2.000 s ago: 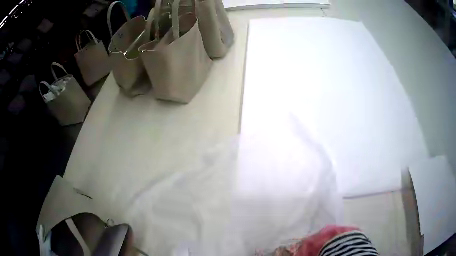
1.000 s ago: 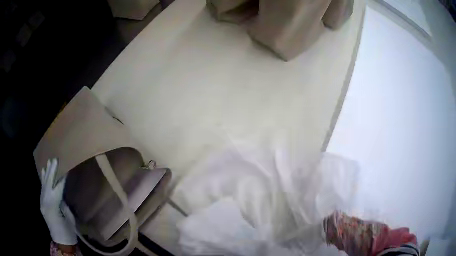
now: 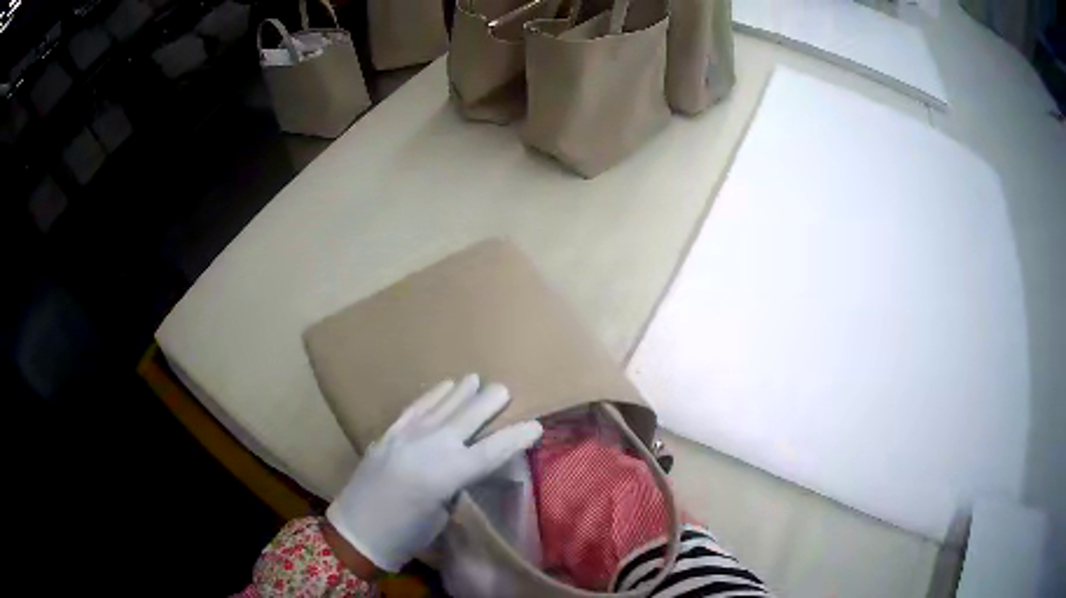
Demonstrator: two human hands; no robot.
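A beige tote bag [image 3: 468,327] lies on its side on the pale table, its mouth towards me. My left hand [image 3: 433,467], in a white glove, lies on the bag's upper face at the mouth, fingers apart. My right hand is hidden inside the bag; only its pink-red checked sleeve cover [image 3: 596,502] and black-and-white striped sleeve [image 3: 690,567] show at the mouth. Thin white tissue paper [image 3: 497,514] shows in the mouth between my left hand and that sleeve. A bag handle [image 3: 671,508] loops over the right sleeve. A small metal piece shows at the mouth's right edge.
Several beige tote bags [image 3: 596,88] stand at the table's far side. A large white sheet stack [image 3: 842,292] lies on the right, a smaller one [image 3: 1005,549] at near right. A stuffed tote bag [image 3: 313,88] stands on the dark side table at upper left.
The tote bag has moved right and been turned, its mouth now towards me. The loose tissue has left the table; my right arm has gone into the bag. My left hand has moved onto its upper face.
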